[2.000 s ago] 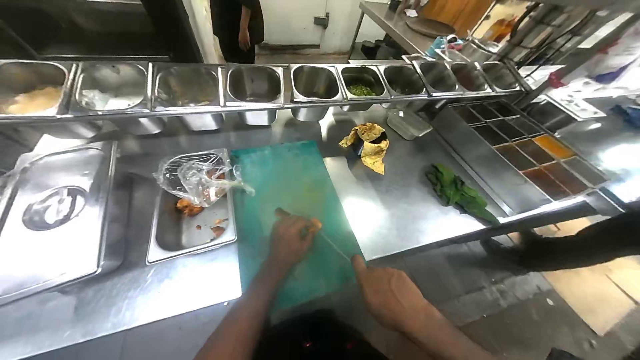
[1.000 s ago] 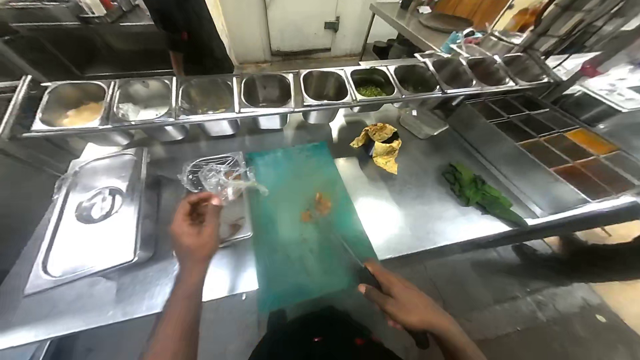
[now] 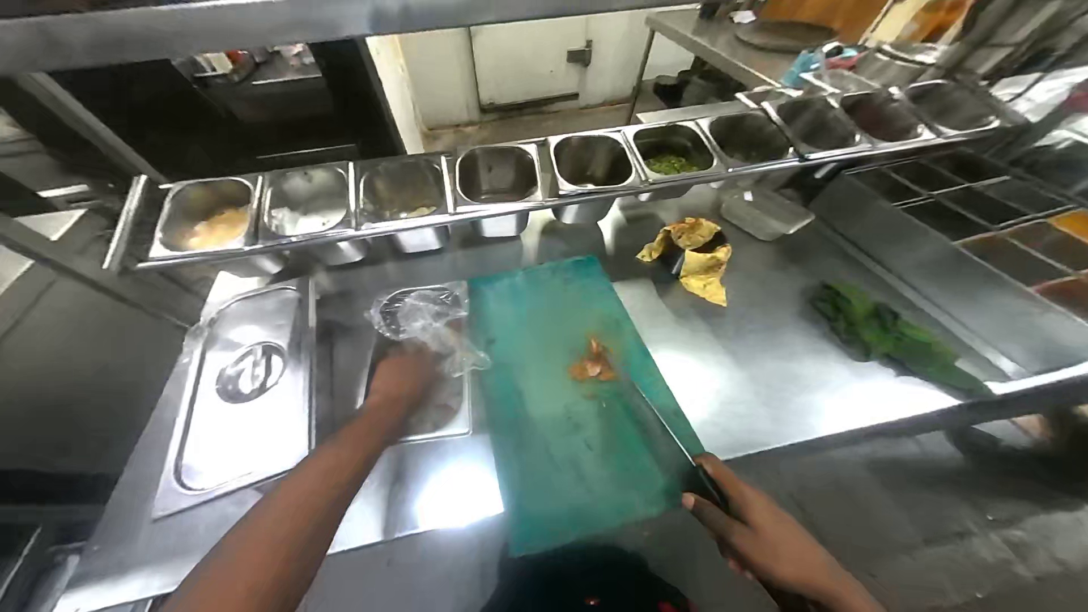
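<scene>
A green cutting board (image 3: 552,442) lies on the steel counter, with a small pile of chopped brownish food (image 3: 595,364) on it. My right hand (image 3: 748,518) is closed around the dark handle of a kitchen knife (image 3: 667,429), whose blade reaches over the board toward the pile. Blurred by motion, my left hand (image 3: 404,378) is over the steel tray (image 3: 466,408) left of the board, beside a crumpled clear plastic bag (image 3: 433,323). Whether its fingers hold anything cannot be seen.
A lidded steel pan (image 3: 246,425) sits at the left. Behind the board runs a rail of steel containers (image 3: 497,174). To the right are a crumpled yellow wrapper (image 3: 705,268), a clear plastic container (image 3: 765,212), green leaves (image 3: 884,336) and a bank of sauce wells (image 3: 1011,259).
My left hand was at the food on the board two seconds ago, then raised near the tray; now it is down over the tray. The knife stays in my right hand. The view has shifted.
</scene>
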